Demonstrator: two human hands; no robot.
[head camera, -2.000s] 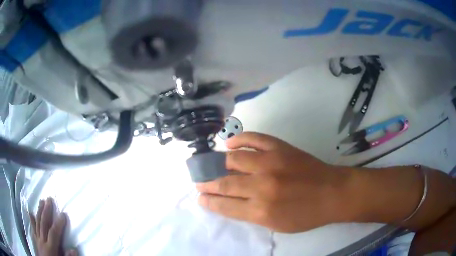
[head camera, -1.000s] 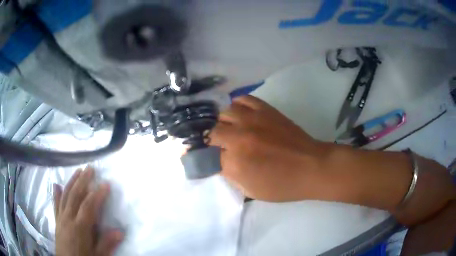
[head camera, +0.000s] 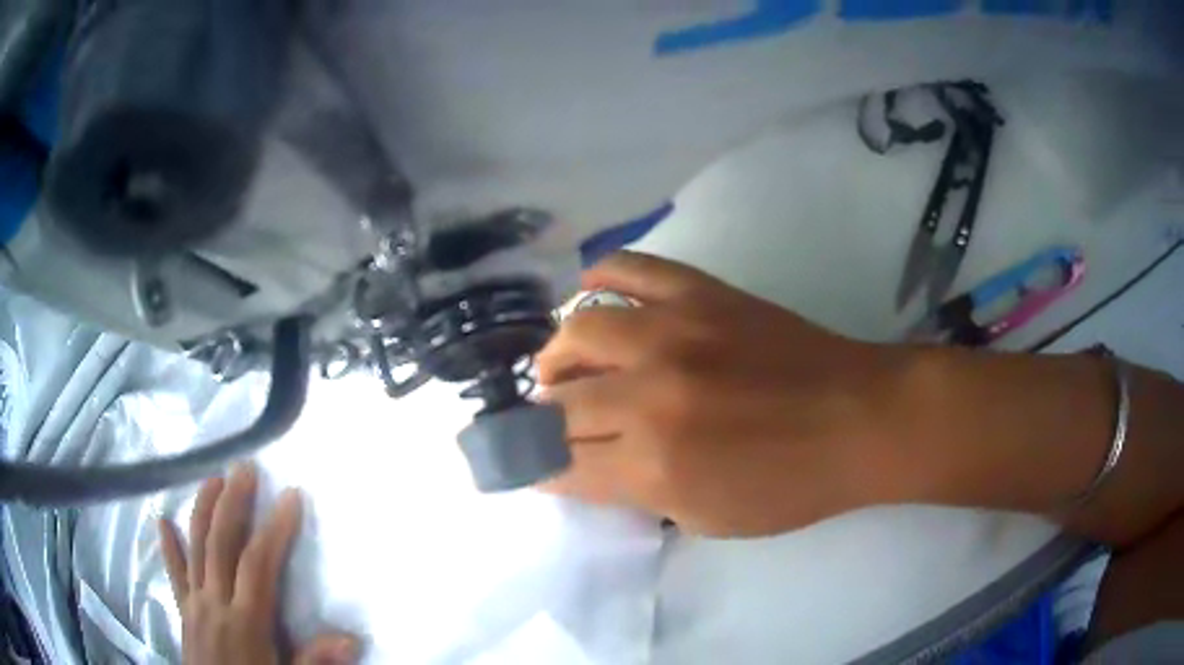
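The white fabric panel (head camera: 429, 585) lies under the machine head and glares under the lamp. My left hand (head camera: 240, 572) rests on it at lower left, palm down with fingers spread. My right hand (head camera: 727, 403) is at the panel's right edge, fingers bent beside the thread tension assembly (head camera: 487, 338) with its grey knob. The right fingertips are partly hidden behind the knob, so I cannot tell whether they pinch the cloth. The needle area is lost in glare and behind machine parts.
The white sewing machine (head camera: 545, 117) fills the top. Black scissors (head camera: 954, 208) and blue and pink thread snips (head camera: 1019, 296) lie on the bed at right. A small metal disc (head camera: 604, 300) shows behind my right fingers. A dark curved bar (head camera: 279, 403) looms at left. Something blue shows at lower right.
My left hand has moved right and inward over the panel. My right hand has moved up toward the machine and now partly covers the metal disc. The camera view has shifted slightly.
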